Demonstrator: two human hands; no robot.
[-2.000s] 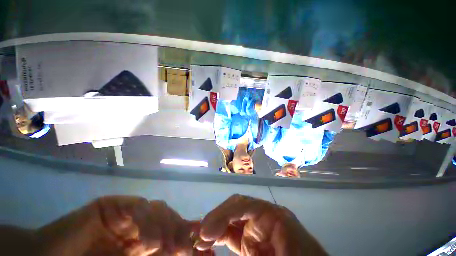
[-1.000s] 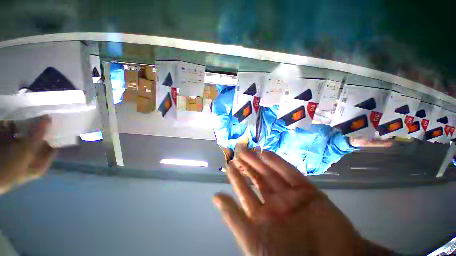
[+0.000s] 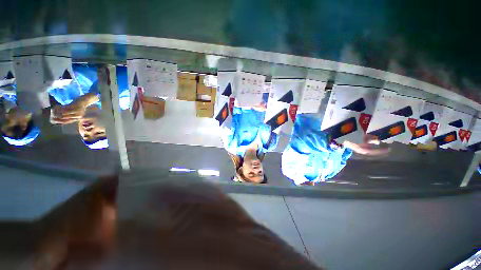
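My left hand [image 3: 87, 229] is a dark, blurred shape at the lower left, very near the camera and cut off by the bottom edge. My right hand [image 3: 205, 232] is a large blurred shape at the bottom centre, beside it. A blurred grey-white patch [image 3: 145, 190] shows between and above the hands; I cannot tell if it is a carton edge or if either hand grips it. The fingertips cannot be made out.
The scene is upside down. White printed boxes [image 3: 348, 113] stand along the green belt's pale rail [image 3: 253, 54]. Several people in blue smocks [image 3: 314, 150] are opposite, one reaching out a hand [image 3: 366, 148]. Brown cartons [image 3: 187, 87] are behind. A grey surface [image 3: 369, 227] spans the bottom.
My hands, apart a second ago with the right spread open, are now close together, larger and blurred. The large white box at the left has gone from there; the boxes behind have shifted left.
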